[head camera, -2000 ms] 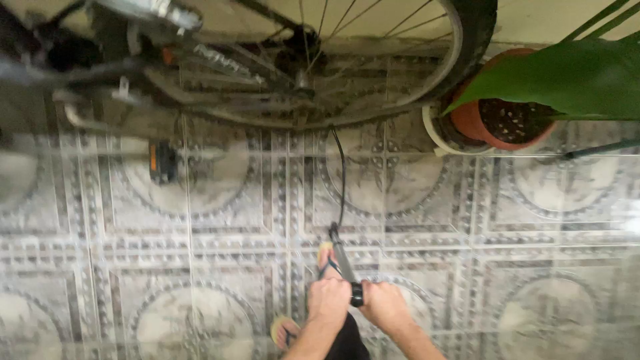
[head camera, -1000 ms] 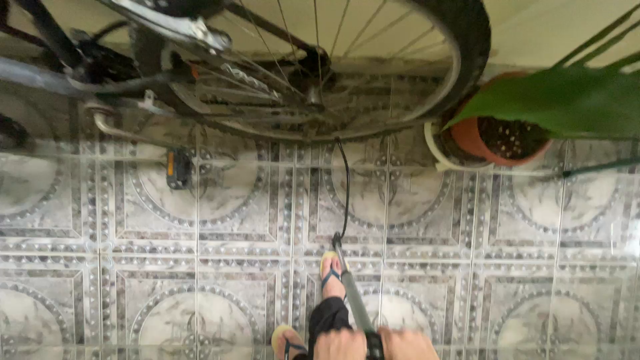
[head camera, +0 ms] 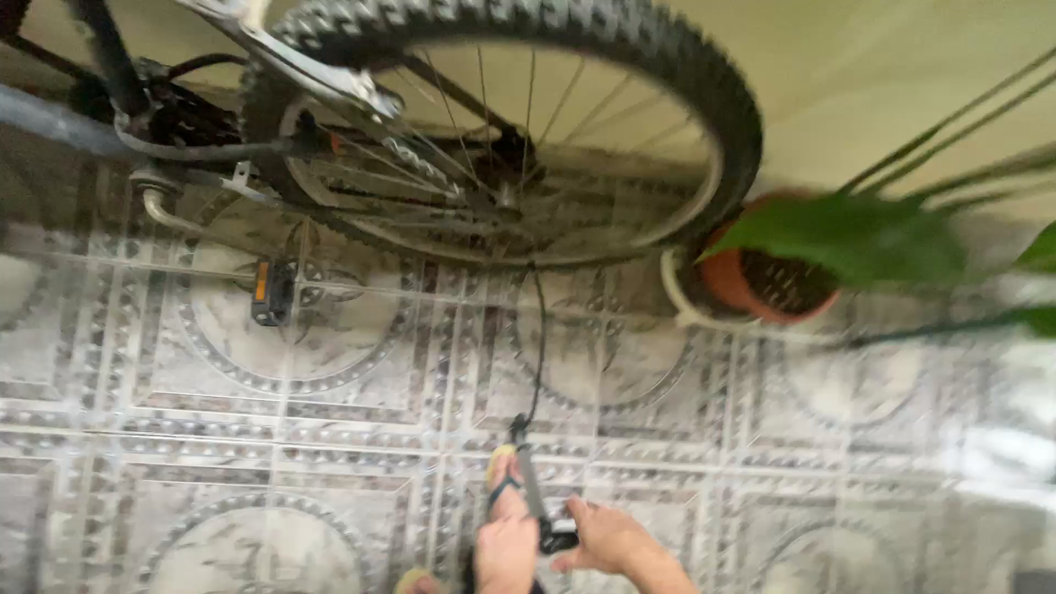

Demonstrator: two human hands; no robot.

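A floor pump (head camera: 532, 487) stands over the tiles, its foot beside a flip-flop (head camera: 501, 474) worn on one foot. Its thin black hose (head camera: 541, 346) runs up to the lower rim of a bicycle wheel (head camera: 577, 256). My left hand (head camera: 506, 549) is closed at the left side of the black pump handle (head camera: 559, 540); the handle's left part is hidden behind it. At the right end of the handle is my right hand (head camera: 610, 536), with thumb and fingers spread apart around the grip's end; whether it touches the handle is unclear.
The bicycle frame (head camera: 62, 120) and a pedal (head camera: 273, 290) with an orange reflector are at the left. Against the wall at the right, a terracotta pot (head camera: 775, 289) holds a plant with a large green leaf (head camera: 858, 239). Patterned tiles (head camera: 346, 495) cover the floor.
Both hands were closed on the handle earlier, and my right hand's fingers have since spread. The handle appeared nearer the bottom edge one second ago and now sits closer to the pump's foot.
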